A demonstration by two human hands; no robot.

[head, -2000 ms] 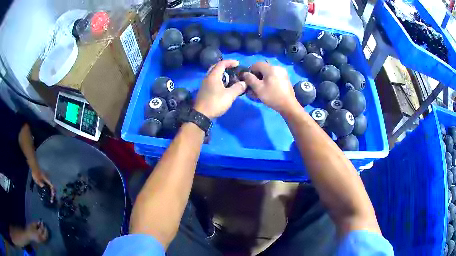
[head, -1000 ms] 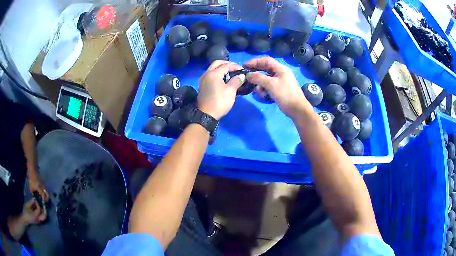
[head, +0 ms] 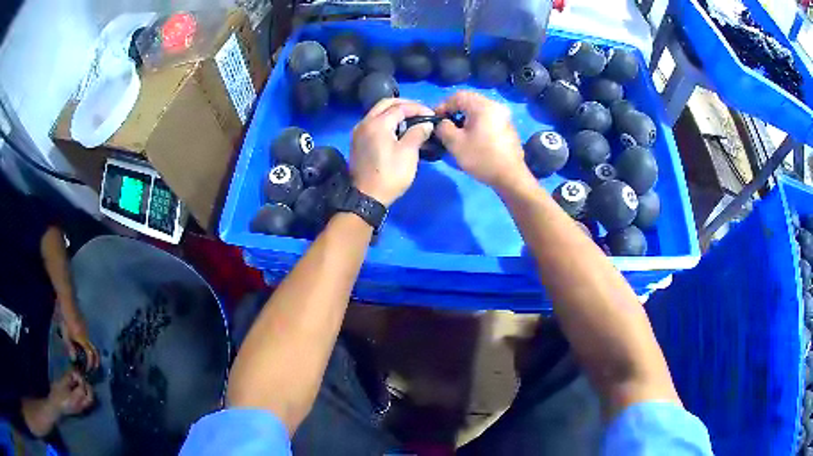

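A blue tray (head: 446, 260) lies in front of me with many dark balls around its sides and far edge; some, like this ball (head: 546, 152), show a white number mark. My left hand (head: 385, 151) and my right hand (head: 484, 141) meet over the tray's middle. Both grip a small black ball (head: 431, 147), mostly hidden by my fingers. A thin black part at its top runs between my fingertips; its exact shape is unclear.
A clear-grey block (head: 506, 28) stands over the tray's far edge. At left are a cardboard box (head: 192, 125), a scale (head: 141, 199) and a black tub (head: 192, 307) with another person's hands. At right are a raised parts tray (head: 749, 80) and blue stacked totes (head: 726, 329).
My hands stay together over the tray, with fingers shifted around the ball. The thin black part now shows between the fingertips. The view has shifted slightly.
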